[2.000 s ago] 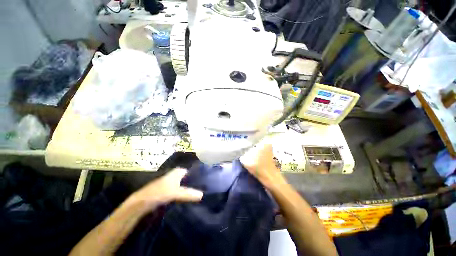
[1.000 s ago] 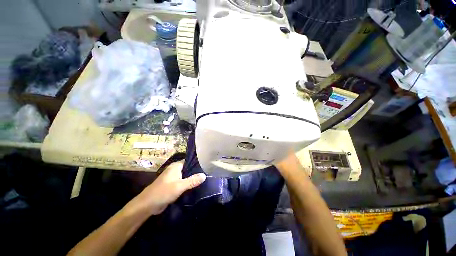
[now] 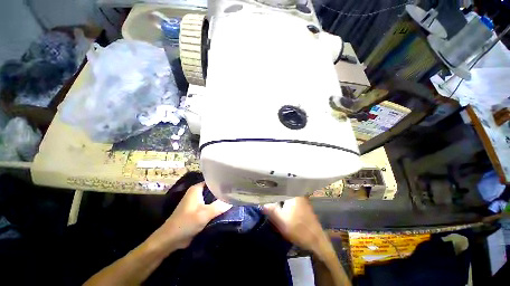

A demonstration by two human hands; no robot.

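The dark garment (image 3: 240, 254) fills the lap, and its upper part lies under the front of the cream machine head (image 3: 274, 117). A stitched dark blue part shows between my hands, just below the head. My left hand (image 3: 193, 215) holds the cloth at the left, thumb pointing right along the lit part. My right hand (image 3: 293, 220) grips the cloth at the right, fingertips close to the head's lower edge. The needle area is hidden behind the head.
A crumpled clear bag (image 3: 126, 89) and small white pieces (image 3: 178, 134) lie on the worn table (image 3: 61, 153) at left. The control panel (image 3: 380, 120) is partly behind a black curved bar (image 3: 405, 120). A dark garment pile (image 3: 416, 262) lies on a yellow-orange sheet (image 3: 386, 246) at right.
The view has moved closer over the machine head, which now covers more of the work. My right hand has come lower and nearer my left, and shows below the head.
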